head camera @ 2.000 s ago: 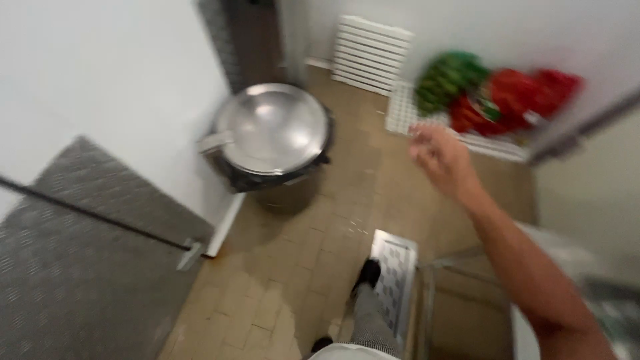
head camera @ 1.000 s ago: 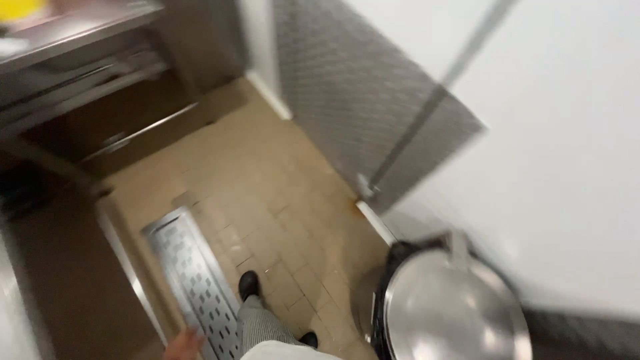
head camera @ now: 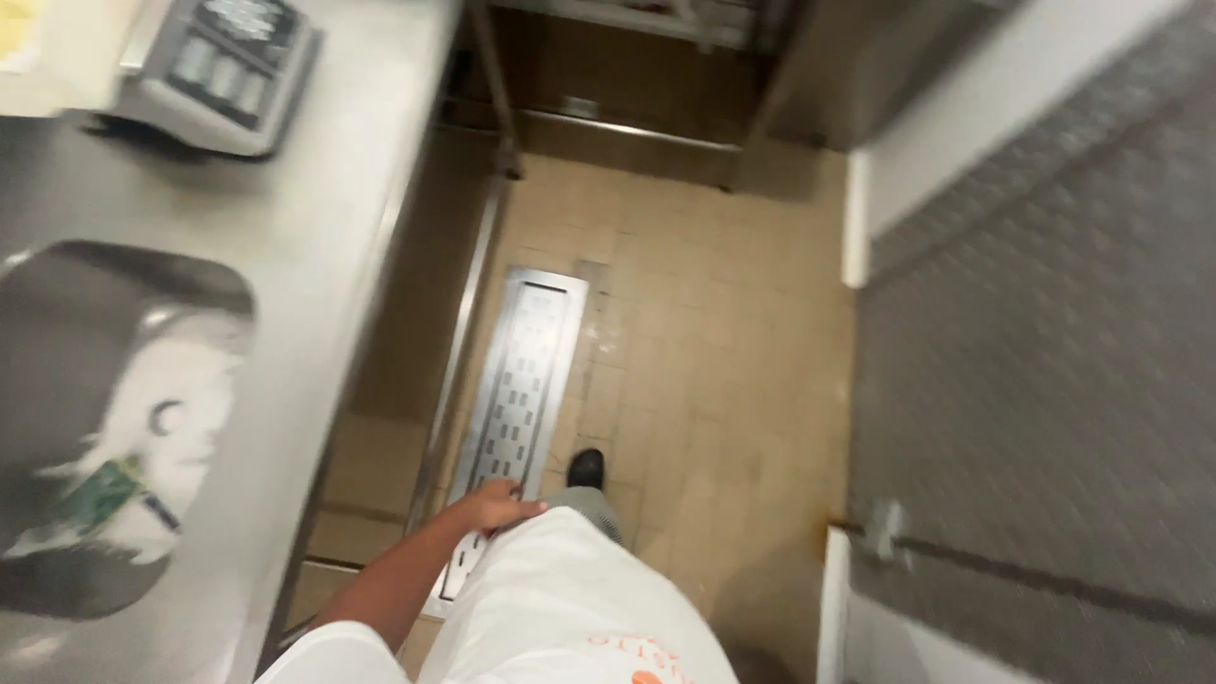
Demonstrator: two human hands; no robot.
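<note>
My left hand [head camera: 502, 506] hangs low beside the front of my white shirt [head camera: 579, 608], above the slotted metal floor drain cover [head camera: 521, 380]. Nothing shows in it; its thumb points toward the shirt and the other fingers are partly curled. My right hand is outside the view. To the left, a stainless steel sink [head camera: 57, 332] is set in a metal counter [head camera: 313, 218]; whitish residue and a green item [head camera: 100, 499], blurred, lie in its basin. A grey device with keys [head camera: 223, 81], perhaps a scale, stands on the counter beyond the sink.
A metal table frame with a low bar [head camera: 627, 128] crosses the far end of the tiled floor [head camera: 712, 313]. Along the right runs a textured metal panel [head camera: 1035, 361] with a latch-like fitting [head camera: 888, 530]. My black shoe [head camera: 586, 468] is beside the drain cover.
The view has swung round strongly. The lidded metal bin seen in both earlier frames is out of view, and the sink and keyed device have come into view.
</note>
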